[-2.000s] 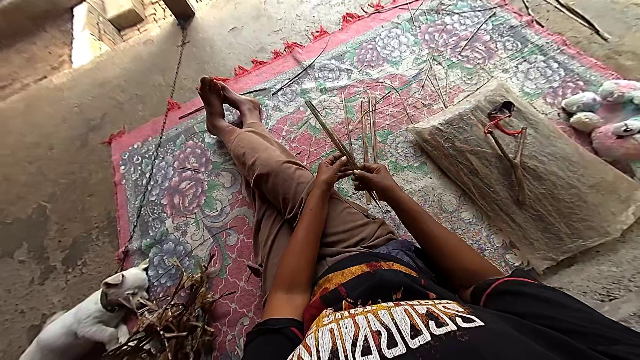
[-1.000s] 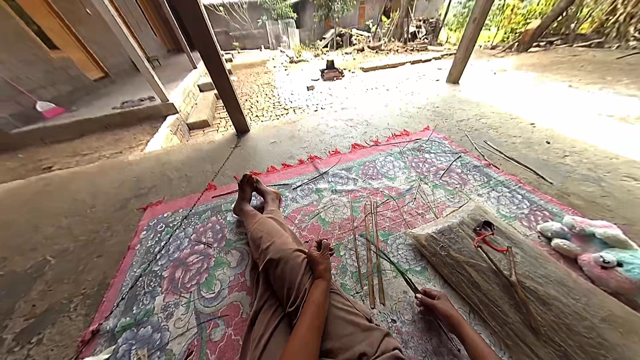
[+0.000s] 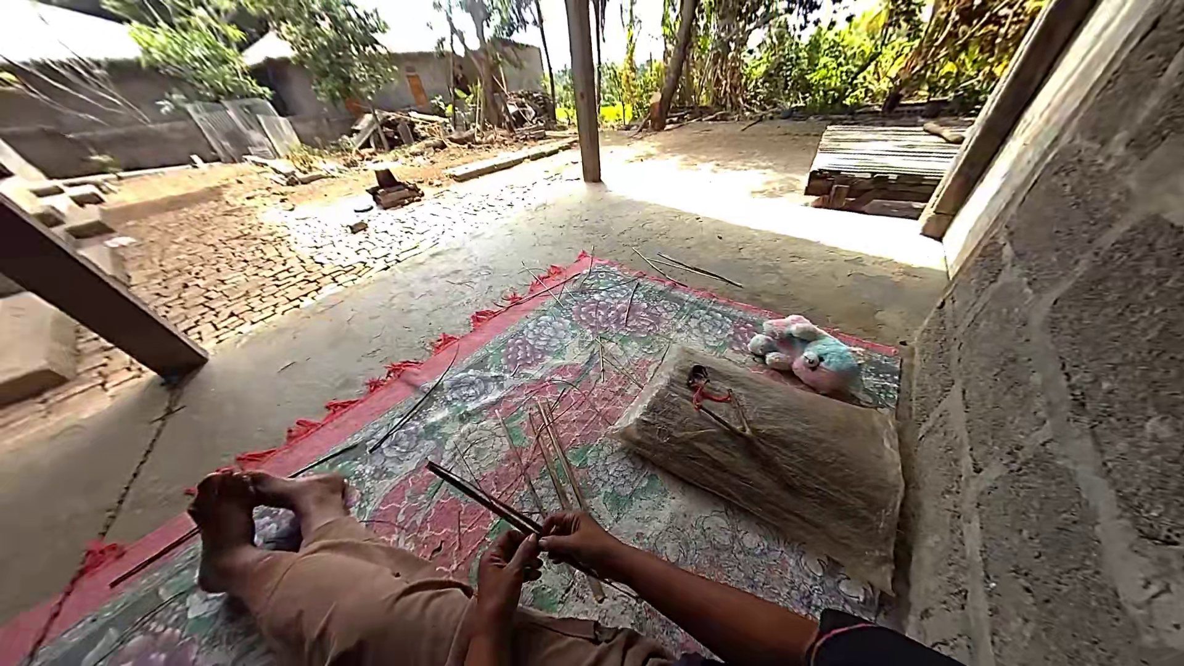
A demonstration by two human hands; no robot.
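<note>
My left hand (image 3: 505,566) and my right hand (image 3: 575,541) are close together above my lap, fingers closed on a thin dark plant strip (image 3: 481,497) that points up and to the left. A thin end trails below my right hand. Beyond the hands, several long thin sticks (image 3: 558,455) lie on the floral mat (image 3: 481,441). To the right, a forked stick with a red band (image 3: 726,407) rests on a flat, plastic-wrapped block (image 3: 795,462).
A pink and blue plush toy (image 3: 819,359) lies behind the block. A rough block wall (image 3: 1054,388) rises at the right. My legs (image 3: 361,592) stretch across the mat at the left. A wooden post (image 3: 585,92) stands at the floor's far edge.
The view has swung up and to the right. One second ago my hands were apart, with a green strip in the right one; now they are together on a strip.
</note>
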